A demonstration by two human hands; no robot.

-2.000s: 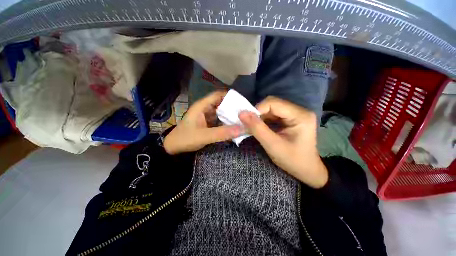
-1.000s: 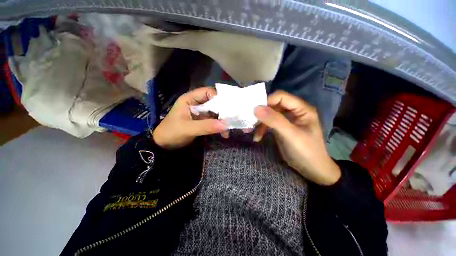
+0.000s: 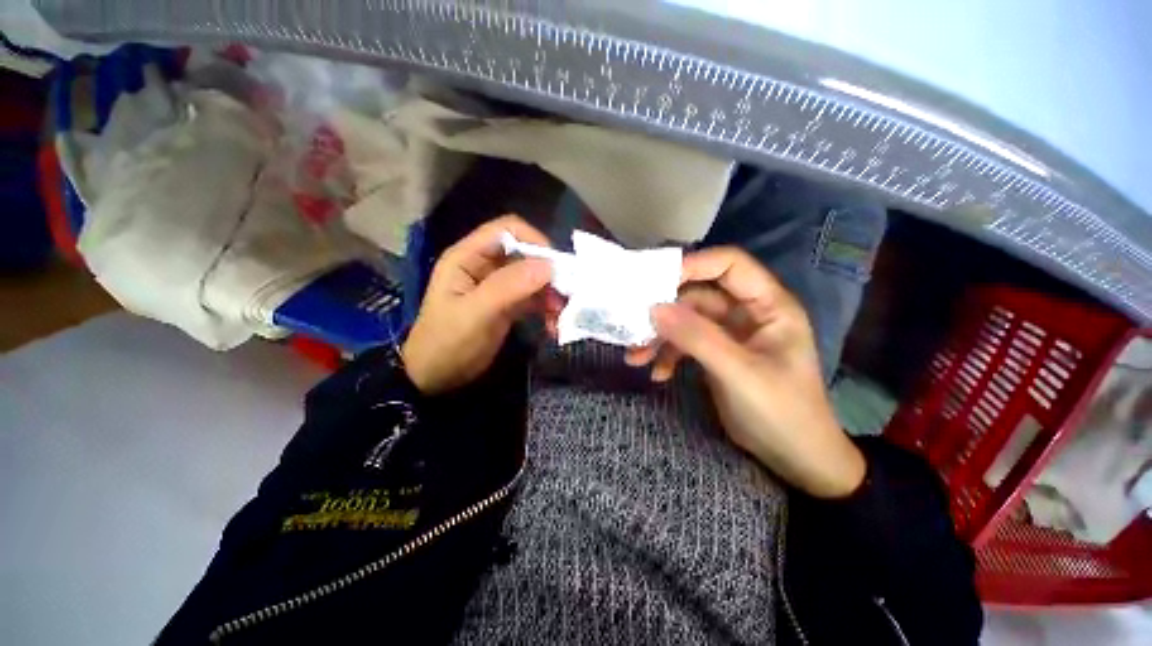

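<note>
A small crumpled white label piece [image 3: 619, 290], with faint grey print near its lower edge, is held between both hands above my lap. My left hand [image 3: 474, 305] pinches its narrow, twisted left end between thumb and fingers. My right hand [image 3: 756, 360] holds its right side, thumb on the front and fingers behind. The fingertips behind the piece are partly hidden. I cannot tell if it is one label or several.
The table edge with grey ruler tape [image 3: 708, 107] curves above the hands. A blue basket [image 3: 341, 313] with cream cloth [image 3: 177, 189] and a red-printed plastic bag is at left. Cream cloth [image 3: 632, 177] lies over the lap. A red basket [image 3: 1011, 379] stands at right.
The white piece was folded small, then was spread wider between the hands. My left fingers now pinch its twisted left end. The view has shifted, showing more of the tabletop.
</note>
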